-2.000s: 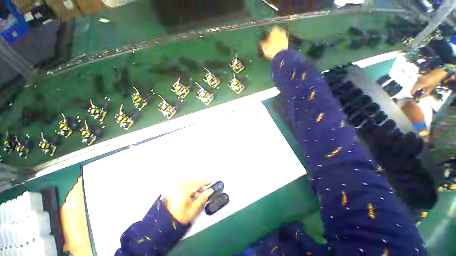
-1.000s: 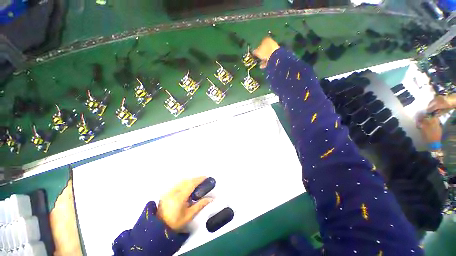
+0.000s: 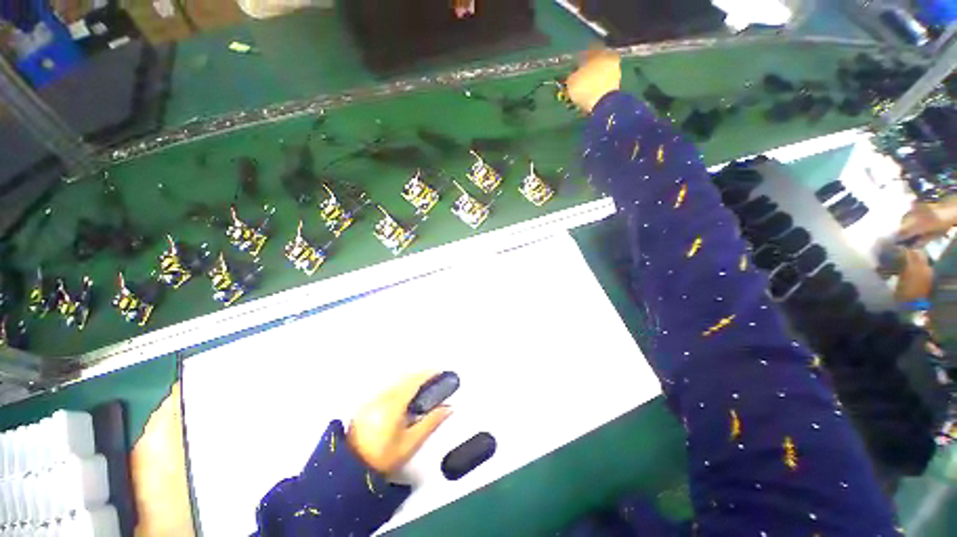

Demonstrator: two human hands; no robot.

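My left hand [image 3: 397,422] is over the white sheet [image 3: 420,315], with its fingers on a black capsule-shaped housing piece [image 3: 433,393]. A second black piece [image 3: 469,455] lies loose on the sheet, just right of and below that hand. My right hand [image 3: 594,78] is stretched out over the far side of the green belt [image 3: 420,131]. A small yellow and dark circuit-board assembly [image 3: 565,93] shows at its fingertips, partly hidden. More wired boards [image 3: 469,207] stand in two rows on the belt.
A pale rail [image 3: 315,298] edges the belt. Black parts [image 3: 829,304] are stacked right of my right sleeve. White ridged blocks [image 3: 52,472] stand lower left beside a tan piece [image 3: 157,467]. Another person's hands [image 3: 918,262] work at the far right. Dark pieces [image 3: 782,100] lie on the belt.
My right hand first came down to a board at the row's right end, then moved up and away with it. The two black pieces have separated, one left lying on the sheet.
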